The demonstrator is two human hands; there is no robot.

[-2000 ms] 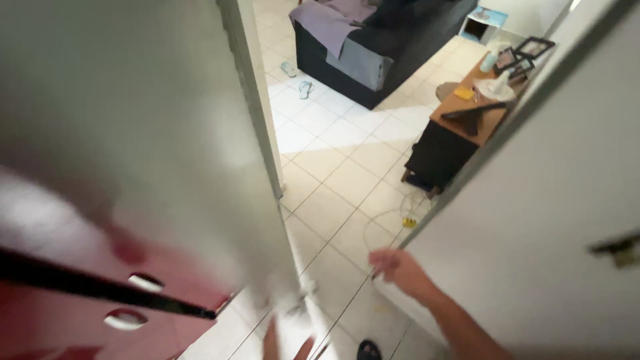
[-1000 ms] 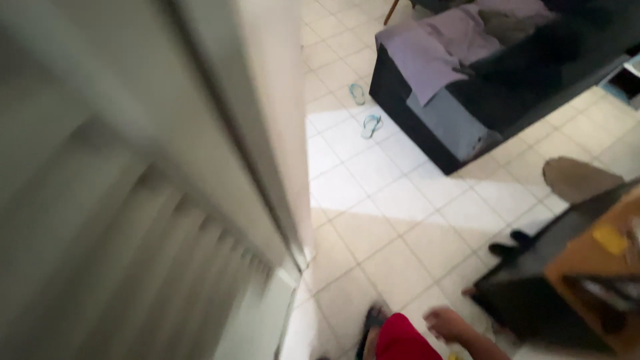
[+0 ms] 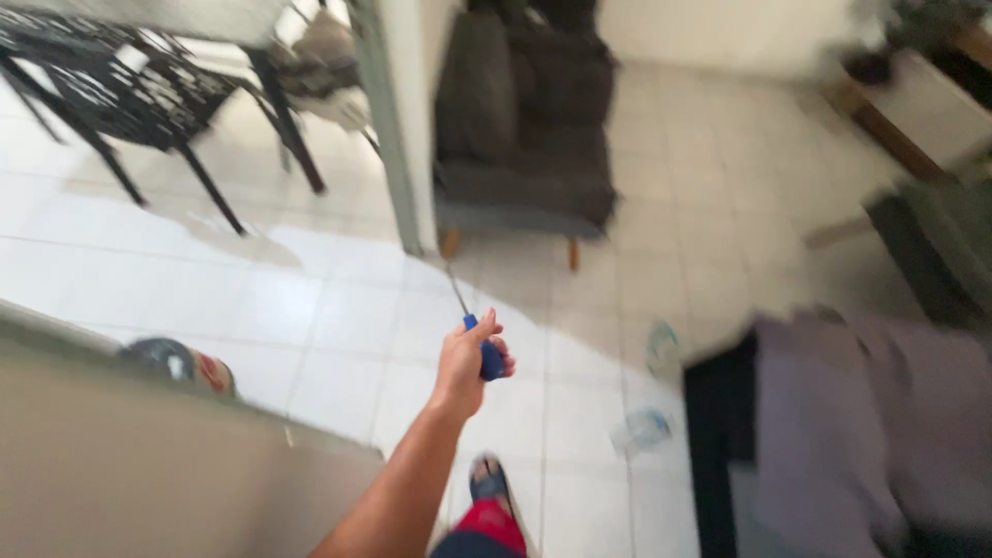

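My left hand (image 3: 465,360) is closed around the blue handle (image 3: 490,360) of what looks like a screwdriver. Its thin metal shaft (image 3: 457,288) points up and slightly left, over the floor tiles toward the foot of the door frame. The thumb lies along the top of the handle, and the fingers curl around its right side. My right hand is out of view. Below the hand, a foot in a dark sandal (image 3: 490,479) rests on the floor. The picture is blurred, so the tool's tip is unclear.
A door frame (image 3: 399,155) stands ahead, with a dark upholstered chair (image 3: 527,132) behind it. Black chairs (image 3: 147,93) and a table are upper left. A partition edge (image 3: 194,418) crosses lower left, near a large bottle (image 3: 178,364). Flip-flops (image 3: 642,430) lie beside the draped sofa (image 3: 837,434).
The view has swung strongly to the left. My left hand now shows with the blue-handled tool in it; the right hand seen two seconds ago is out of view.
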